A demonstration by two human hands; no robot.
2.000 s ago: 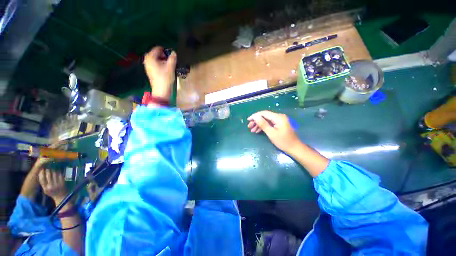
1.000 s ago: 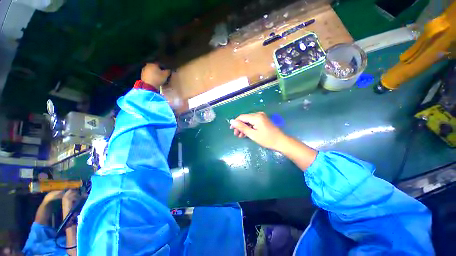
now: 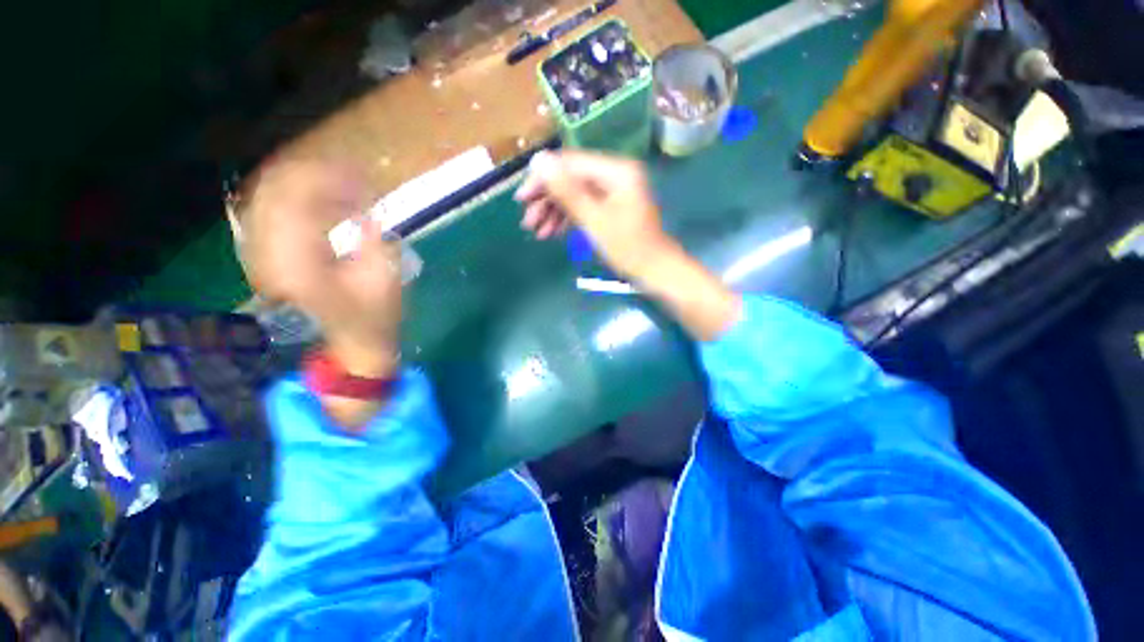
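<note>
My left hand (image 3: 329, 251), with a red band at the wrist, is badly blurred over the left end of the brown board (image 3: 471, 119); whether it holds anything cannot be told. My right hand (image 3: 602, 216) is over the green mat (image 3: 489, 326), fingers curled and fingertips close together; a tiny pale spot shows there, but a held thing cannot be made out. The light-green bin (image 3: 609, 123) of dark metallic pieces stands just behind my right hand, beside a round clear container (image 3: 689, 119). A thin white stick (image 3: 606, 286) lies below my right hand.
An orange screwdriver (image 3: 878, 82) and a yellow-black box (image 3: 922, 182) with cables are at right. Blue flat pieces lie by the round container (image 3: 738, 123) and my right hand (image 3: 580, 246). A black marker (image 3: 561, 31) lies on the board. A blue-framed cabinet (image 3: 188, 411) is at left.
The view has swung to the right. My left hand has come back from the dark area beyond the board, nearer my right hand. My right hand is now closer to the green bin.
</note>
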